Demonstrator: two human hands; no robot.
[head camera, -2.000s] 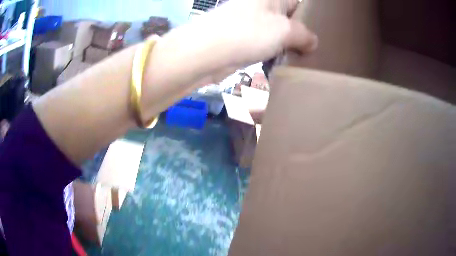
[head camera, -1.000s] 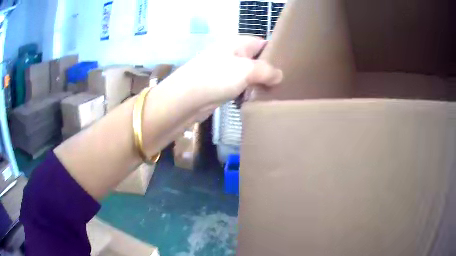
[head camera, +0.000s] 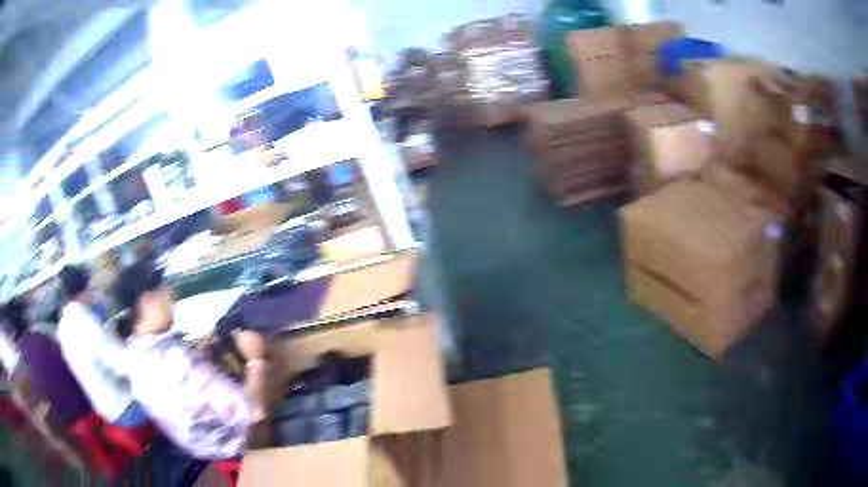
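Neither of my hands is in the picture, and the large carton's held edge is out of view. Nearest in front, at the bottom, stands an open carton (head camera: 407, 385) with its flaps spread. Dark grey lumps (head camera: 328, 409) lie inside it; they are too blurred to name. A second brown carton panel or flap (head camera: 504, 433) is beside it on the right, cut off by the lower edge.
Several seated people (head camera: 186, 390) work along a bench at the left, under white shelving (head camera: 381, 181). A closed carton (head camera: 704, 257) stands on the green floor (head camera: 495, 238) at the right. Behind it are flattened cartons (head camera: 581, 152) in a stack and a blue bin (head camera: 690, 54).
The view has swung left to the shelving and seated people. My hand with the gold bangle and the large carton it held have left the picture.
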